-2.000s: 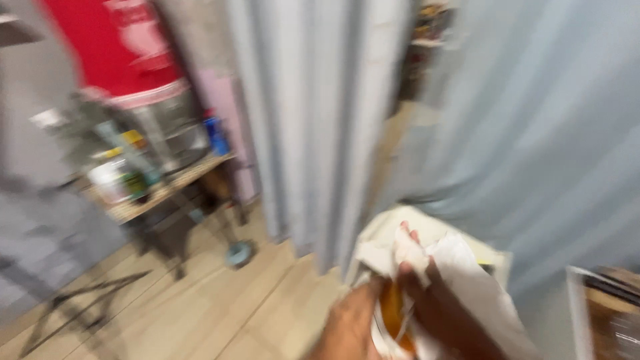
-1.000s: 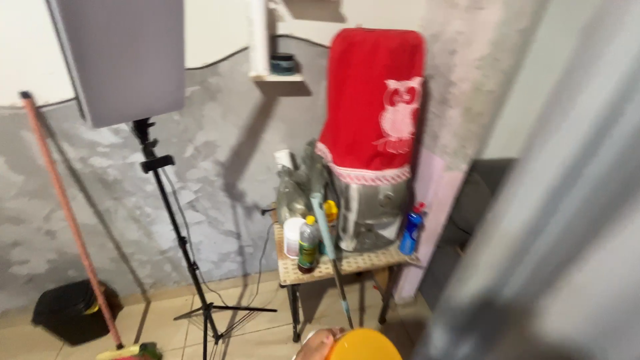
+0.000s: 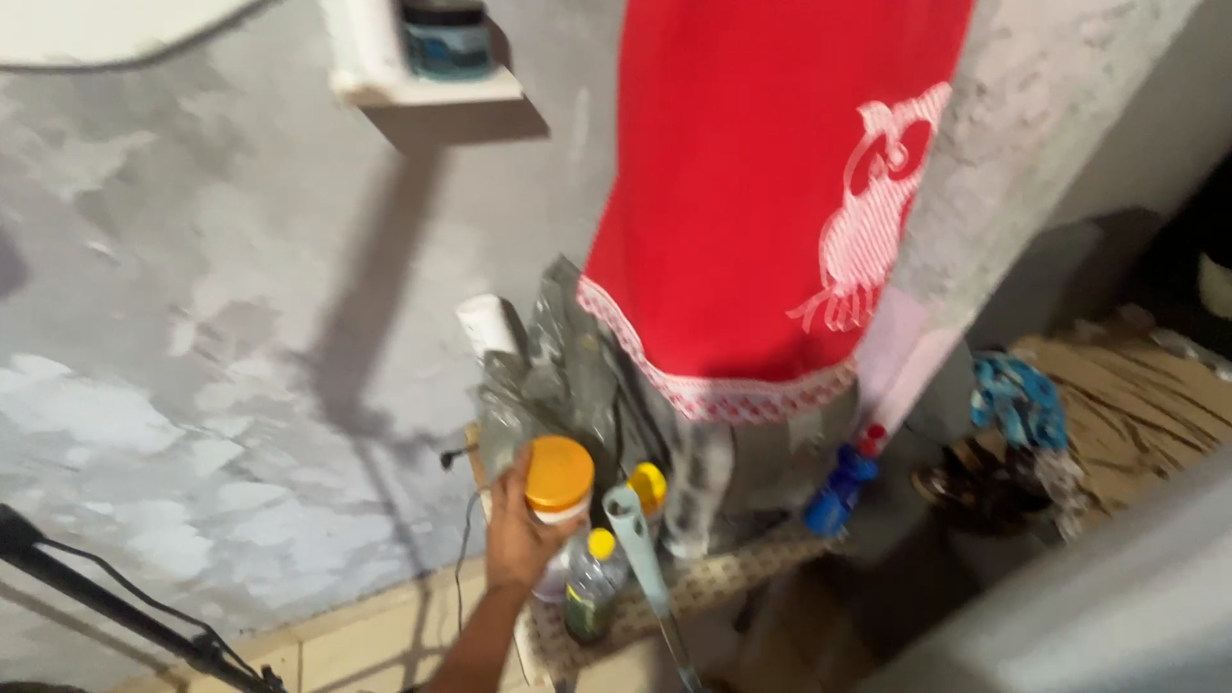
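My left hand reaches up from the bottom edge and is closed around a white jar with an orange lid. The jar is over the left part of a small table with a patterned top. Just below it stands a clear bottle with a yellow cap, which holds dark liquid. A pale container behind my hand is mostly hidden. To the right of the jar are a light blue-grey handle and a yellow lid or cap. My right hand is out of view.
A red cloth with an owl covers a tall object on the table. A blue bottle with a red cap stands at the table's right end. Grey plastic bags lie behind. A black stand is lower left, a grey curtain lower right.
The view has swung from the curtain to the small table and come nearer. The orange-lidded jar, low in the frame a second ago, is now over the table in my left hand.
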